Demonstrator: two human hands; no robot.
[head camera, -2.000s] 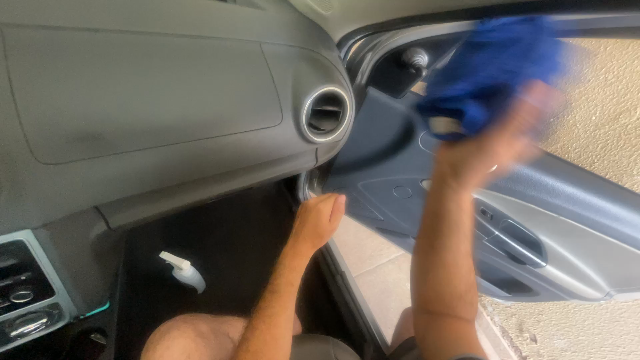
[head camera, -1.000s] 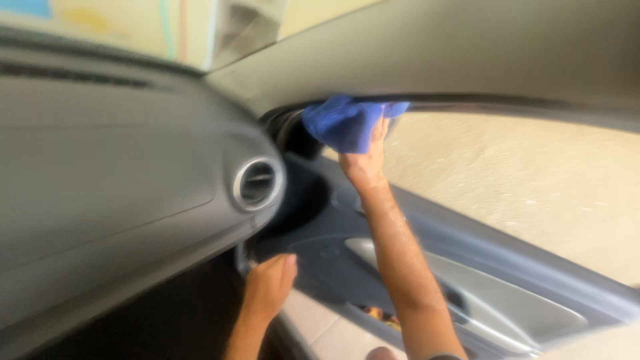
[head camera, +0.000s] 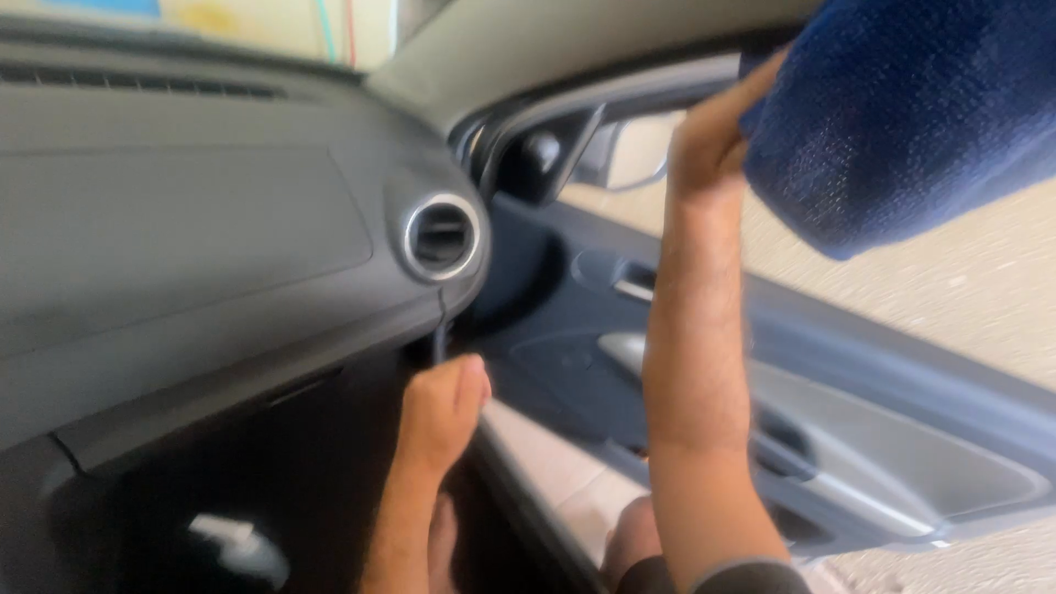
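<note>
My right hand (head camera: 716, 144) is raised at the upper right, holding a blue microfiber cloth (head camera: 899, 124) that hangs large and near the camera, beside the window frame of the open car door (head camera: 825, 363). Its fingers are mostly hidden behind the cloth. Low in the middle, my left hand (head camera: 444, 408) is curled into a loose fist with no object visible in it, near the right lower end of the dashboard (head camera: 190, 223) and the door opening. Whether it touches the trim I cannot tell.
A round air vent (head camera: 441, 237) sits at the dashboard's right end. Beyond the door glass area is a side mirror (head camera: 639, 153). A white spray bottle (head camera: 239, 549), blurred, lies in the dark footwell at lower left. Pale tiles (head camera: 553, 462) show below the door.
My right hand with the cloth has come away from the top front corner of the door frame, rightward and nearer the camera. My left hand stays low, still curled.
</note>
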